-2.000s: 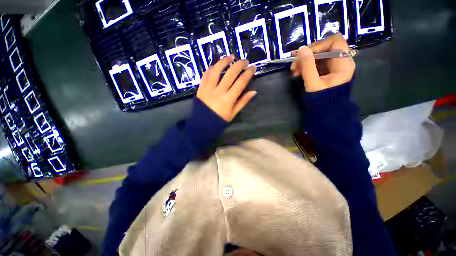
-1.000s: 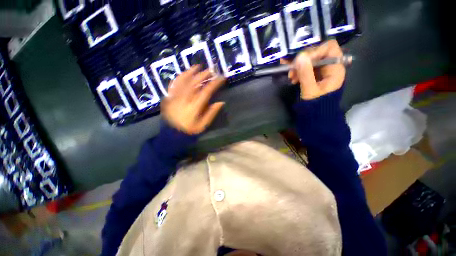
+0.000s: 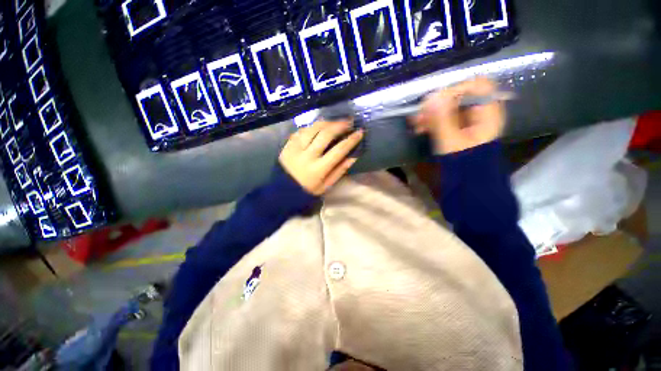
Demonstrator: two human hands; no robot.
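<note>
A glossy black pocket panel [image 3: 239, 43] with a front row of white-outlined windows lies on the dark green worktop, cut off by the top edge. A shiny clear strip [image 3: 464, 71] with small marks runs along its near edge, from beside my left hand towards the upper right. My left hand [image 3: 319, 153] has bent fingers at the strip's left end. My right hand [image 3: 464, 116], blurred, holds a slim silver tool [image 3: 398, 111] that points left towards my left hand. The tool's tip is too blurred to tell if it touches the strip.
A second black panel [image 3: 51, 138] lies on the worktop [image 3: 138, 170] at the left. White plastic sheeting [image 3: 580, 185] lies over a cardboard box [image 3: 591, 268] at the lower right, near a black bundle [image 3: 609, 319]. Red items show at both sides beyond the worktop's near edge.
The clear strip now shows in front of the panel, where bare worktop showed before. My left hand has left the panel's near edge and its fingers have curled. The tool stays in my right hand.
</note>
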